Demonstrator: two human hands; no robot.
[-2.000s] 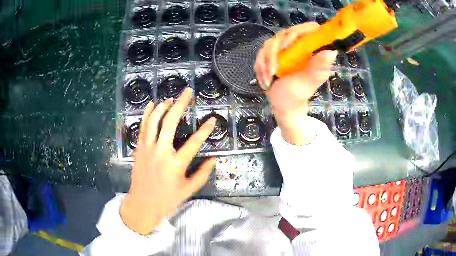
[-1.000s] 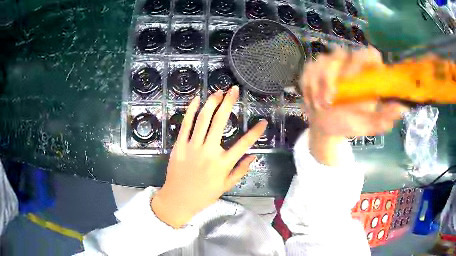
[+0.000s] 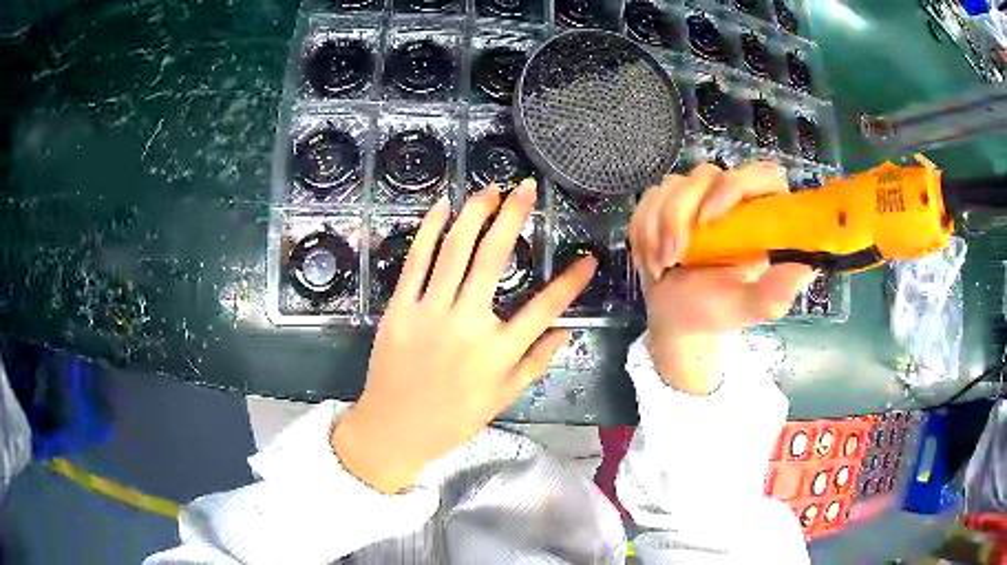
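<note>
My right hand [image 3: 712,248] grips the orange electric screwdriver [image 3: 839,215], held nearly level with its rear end to the right. Its front end and bit are hidden by my fingers. My left hand [image 3: 458,331] is spread, palm down, over the near row of the clear blister tray [image 3: 373,315]. Nothing shows held in it. Black round parts [image 3: 328,160] sit in the tray's pockets. One near-row part [image 3: 318,266] at the left has a pale centre. A dark dotted screw dish [image 3: 600,112] lies on the tray, just beyond my right fingertips.
The dark green bench [image 3: 144,221] lies around the tray. A crumpled clear bag [image 3: 928,315] is at the right. A red tray [image 3: 823,469] shows below the bench edge at right. Blue bins stand on the grey floor at both sides. A metal bar is at the right.
The screwdriver has swung from pointing up-right to nearly level, and my right hand is lower. My left hand is further right on the tray than at first. The view has shifted slightly.
</note>
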